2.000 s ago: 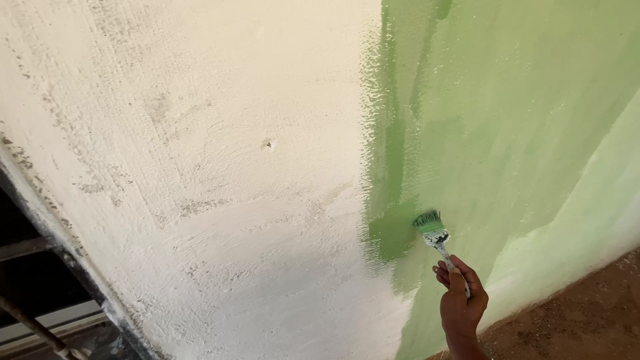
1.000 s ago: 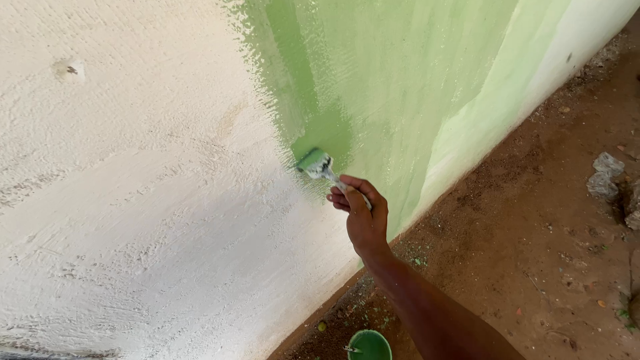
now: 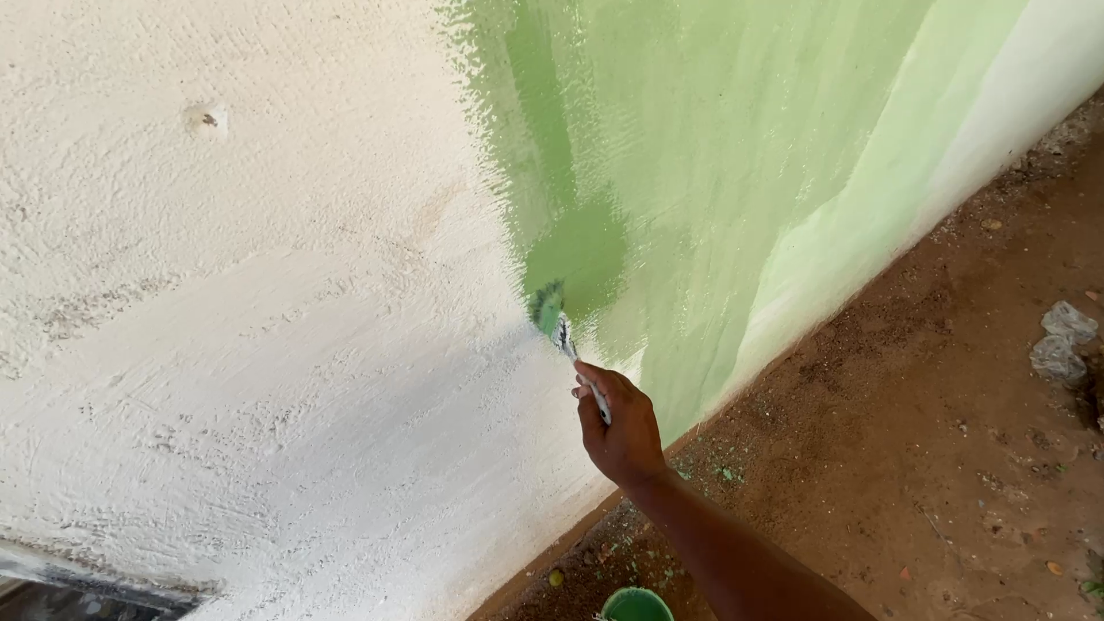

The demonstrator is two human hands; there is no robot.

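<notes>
My right hand is closed around the handle of a paintbrush, its ferrule smeared with white. The green-coated bristles are fanned against the wall, at the border between the green paint and the white textured plaster. Just above the bristles lies a darker green patch that looks wet. Near the bottom edge, below my forearm, a green paint container stands on the ground, partly cut off by the frame. My left hand is out of view.
Brown bare soil with green paint spatters runs along the wall's foot. Crumpled clear plastic lies at the right. A small hole marks the white plaster at upper left. A dark opening with a ledge is at lower left.
The view has swung right and down since the first frame, bringing the soil and paint container in. The darker green patch has grown near the border, and the brush is now at its lower edge.
</notes>
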